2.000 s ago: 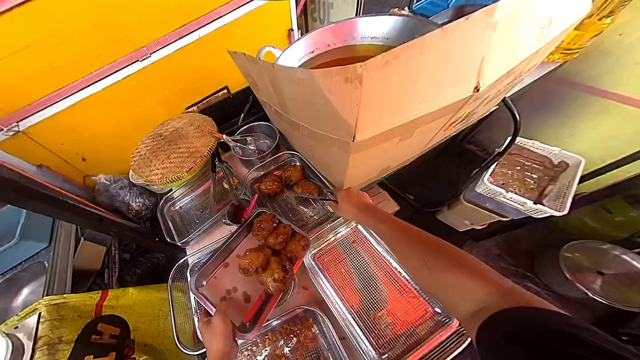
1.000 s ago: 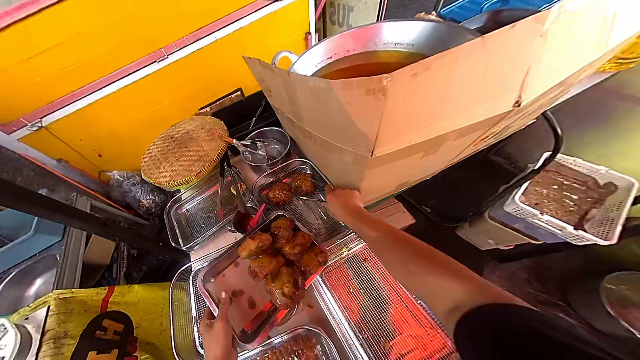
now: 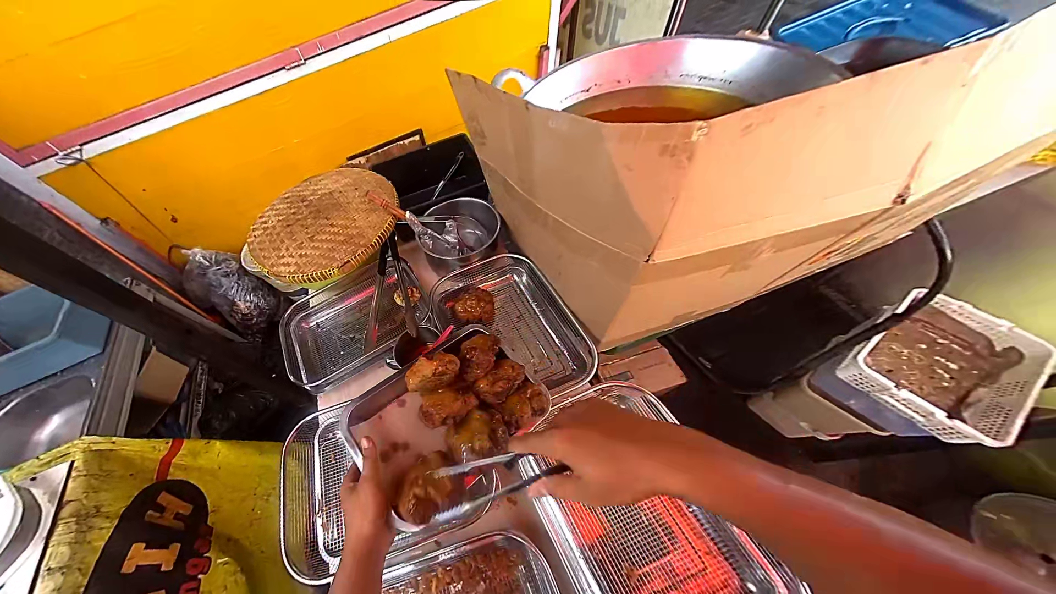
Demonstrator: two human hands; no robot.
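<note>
My left hand (image 3: 367, 495) grips the left rim of a metal tray (image 3: 388, 425) that holds several browned, glazed pieces of fried food (image 3: 478, 384). My right hand (image 3: 598, 454) is closed on metal tongs (image 3: 495, 474), whose tips are at a glazed piece (image 3: 427, 488) near the tray's lower end; whether they grip it is blurred. Beyond the held tray, one browned piece (image 3: 473, 305) lies in a wire-mesh tray (image 3: 536, 322). Another mesh tray (image 3: 330, 338) stands to its left, with a second pair of tongs (image 3: 388, 297) leaning over it.
A cardboard shield (image 3: 627, 214) stands before a large wok (image 3: 685, 74) of oil. A woven bamboo lid (image 3: 322, 223) and a metal pot (image 3: 462, 227) are at the back. Covered mesh trays (image 3: 643, 528) lie below my right arm, with a white plastic basket (image 3: 949, 371) farther right.
The far mesh tray held several pieces and now shows one; the held tray contains more. My right hand with the tongs has come back from the far tray to the held tray.
</note>
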